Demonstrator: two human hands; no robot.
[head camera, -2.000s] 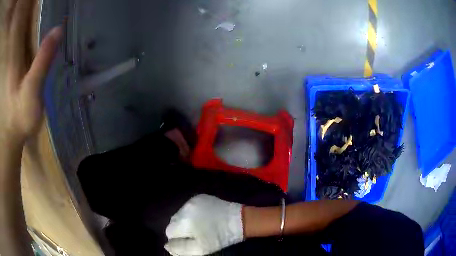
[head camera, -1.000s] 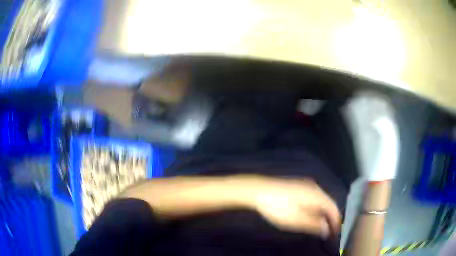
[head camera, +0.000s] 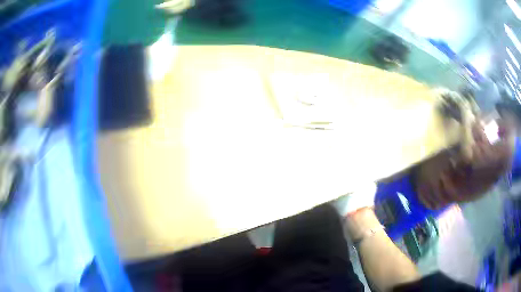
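The view is blurred and overexposed. My right hand (head camera: 360, 197), in a white glove, is at the table's near edge, right of centre; its fingers are too washed out to tell whether it holds anything. My left hand is out of the picture. On the tan tabletop (head camera: 217, 171) lies a pale square pad (head camera: 291, 111) with a tiny round cup (head camera: 307, 98) on it and thin sticks (head camera: 311, 126) along its near side. A blue bin (head camera: 87, 142) at the left holds cream-limbed parts (head camera: 43, 85) and a white liner.
A black flat object (head camera: 124, 85) lies beside the bin, with a whitish bottle-like thing (head camera: 163, 56) next to it. The green belt (head camera: 285, 25) behind carries dark pieces (head camera: 220, 12). Another person's arm (head camera: 468, 171) is at the right, near a dark-and-cream piece (head camera: 457, 111).
The view has swung up from the floor and my lap to the tabletop and belt. My bare left hand has left the picture. My gloved right hand now shows at the table edge.
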